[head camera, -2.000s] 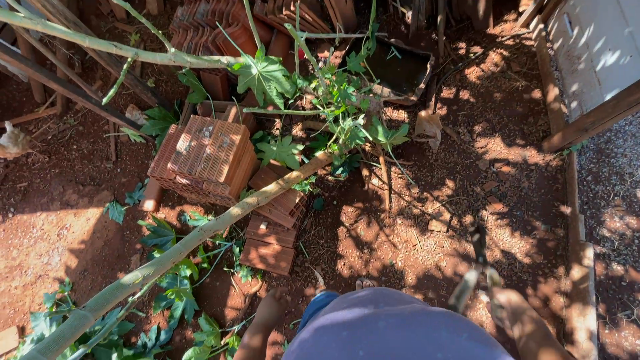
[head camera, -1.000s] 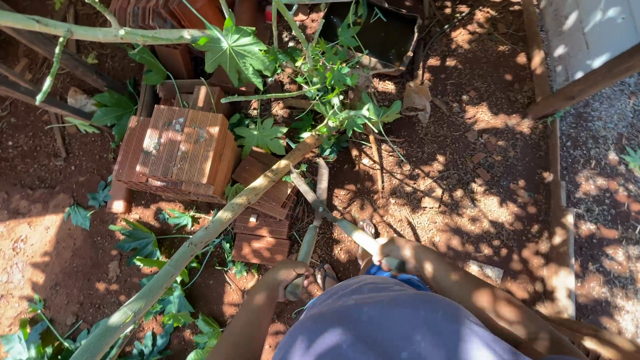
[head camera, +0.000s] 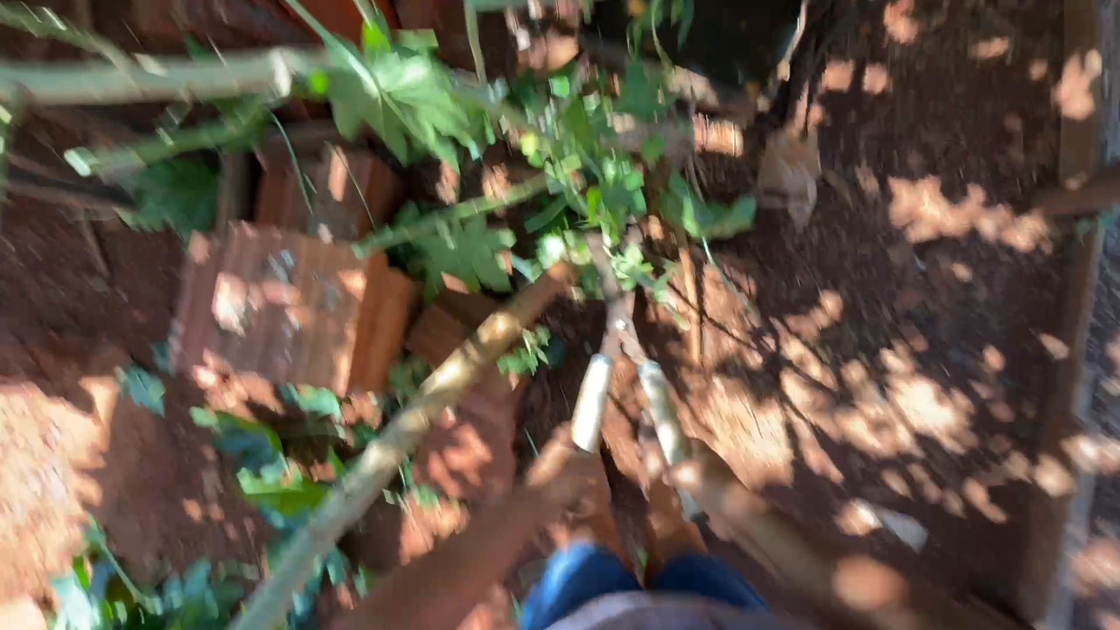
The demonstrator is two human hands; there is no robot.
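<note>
Hedge shears (head camera: pixel 619 325) point away from me, their blades reaching into a clump of small green leaves (head camera: pixel 617 188). My left hand (head camera: pixel 560 455) grips the lower end of the left pale handle. Around the right handle my right hand (head camera: pixel 687 464) is closed. The blades are blurred, and leaves partly hide their tips. A thick cut plant stem (head camera: pixel 420 411) slants from the lower left up to the left side of the clump, its end near the blades. Thinner green stems with broad lobed leaves (head camera: pixel 411 101) lie at the upper left.
Stacked ribbed clay blocks (head camera: pixel 284 306) stand left of the stem, with more blocks (head camera: pixel 464 437) under it. A dark container (head camera: pixel 735 44) is at the top. A wooden edging board (head camera: pixel 1063 350) runs along the right. Cut leaves (head camera: pixel 271 464) lie on the red soil at lower left.
The shears have swung forward, away from my body, into the leaf clump. Their handles were wide apart a second ago and are now closer together. My arms have stretched forward.
</note>
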